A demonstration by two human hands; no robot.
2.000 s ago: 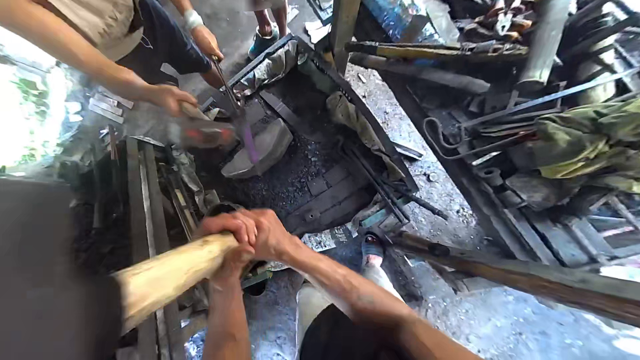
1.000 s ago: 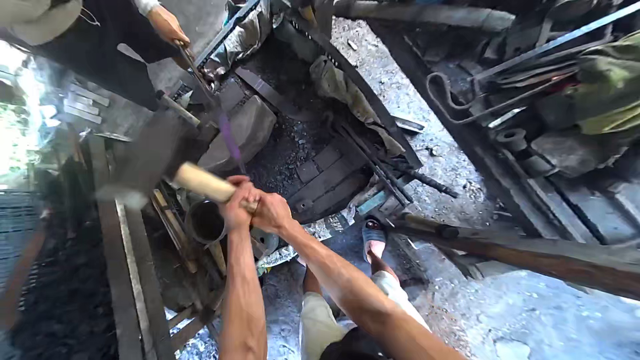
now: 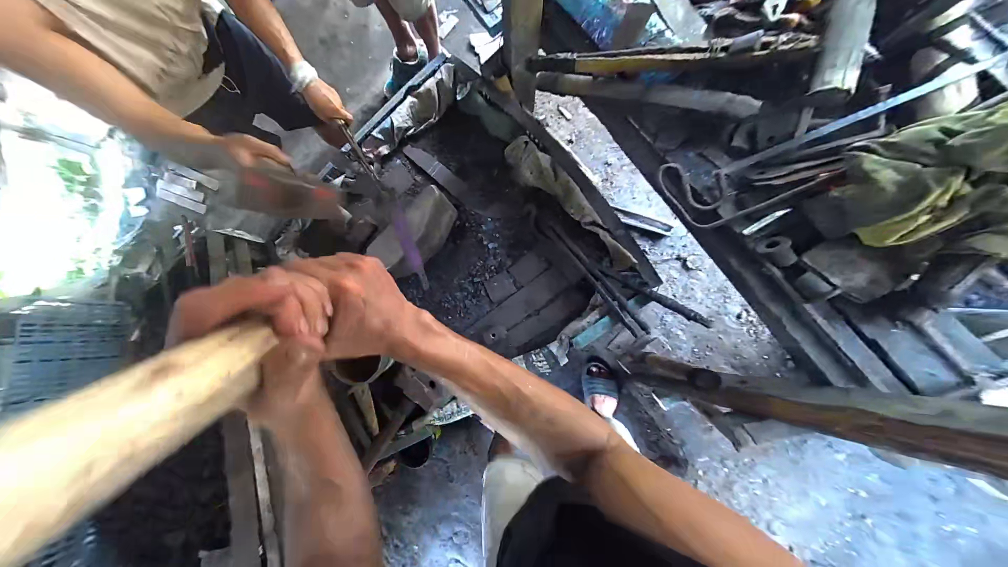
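Observation:
My left hand [image 3: 260, 315] and my right hand [image 3: 362, 303] are closed close together around the pale wooden handle [image 3: 150, 417] of a sledgehammer. The handle runs to the lower left edge and the hammer's head is out of view. Beyond my hands, a co-worker's hand [image 3: 327, 102] grips metal tongs [image 3: 361, 153]. A long, narrow, purple-looking metal piece [image 3: 407, 240] extends from the tongs beside a grey block [image 3: 433, 224]. The co-worker's other hand [image 3: 252, 150] holds a blurred hammer [image 3: 287, 193].
A coal-strewn bed [image 3: 480, 244] with flat metal bars lies ahead. A wooden post [image 3: 522, 55] stands behind it. A long wooden beam [image 3: 819, 409] crosses at right, near my sandalled foot [image 3: 601, 386]. Metal scrap and a green cloth [image 3: 913, 181] lie at upper right; a blue crate [image 3: 67, 346] is at left.
One second ago the sledgehammer's head was in view at left; now the handle rises close to the camera with both hands still on it. The co-worker's hammer hand has come back into view.

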